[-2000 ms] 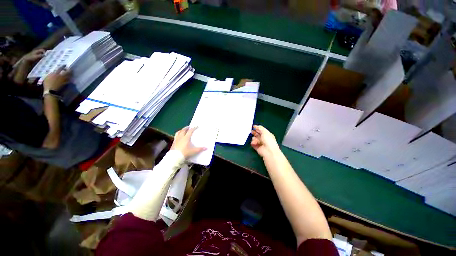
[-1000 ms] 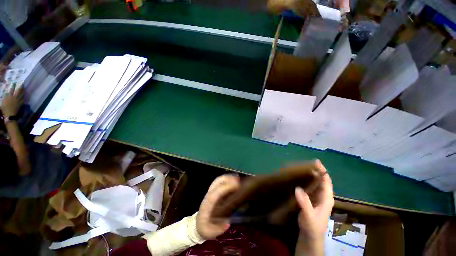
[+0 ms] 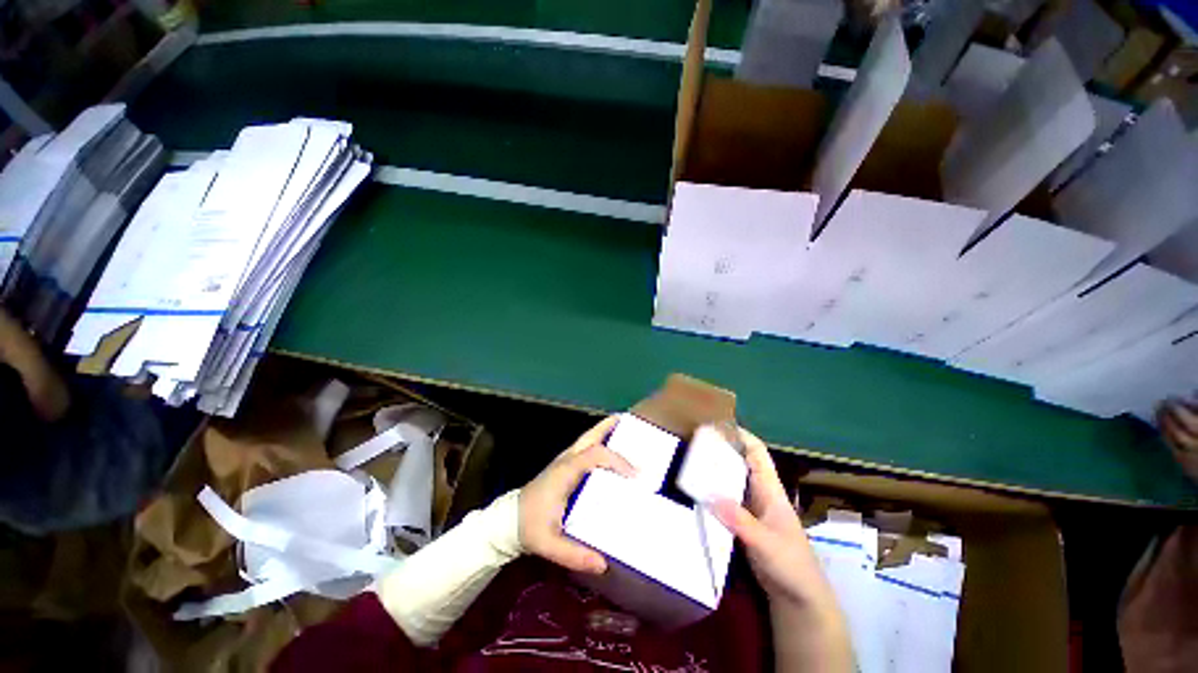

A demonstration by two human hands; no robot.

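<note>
A white carton (image 3: pixel 650 533) with a brown inside is held at the lap, its flap end facing up. Some flaps lie folded inward; a brown flap stands up at the far side and a small white flap is tilted at the right. My left hand (image 3: pixel 568 506) grips its left side, with fingers over the top edge. My right hand (image 3: pixel 769 519) holds its right side, thumb on the small white flap. The carton's lower part is hidden against the wearer's body.
A fanned stack of blanks (image 3: pixel 217 256) lies on the green bench (image 3: pixel 486 283) at left. Open cartons (image 3: pixel 841 270) stand in a row at right. A scrap box (image 3: pixel 460 480) and a supply box (image 3: pixel 1012 565) are below the bench edge. Other people's hands show at both sides.
The flat blank from the bench is now an opened carton at the lap, held in both hands. Its flap end has turned up and some flaps are folded in. The view has shifted right.
</note>
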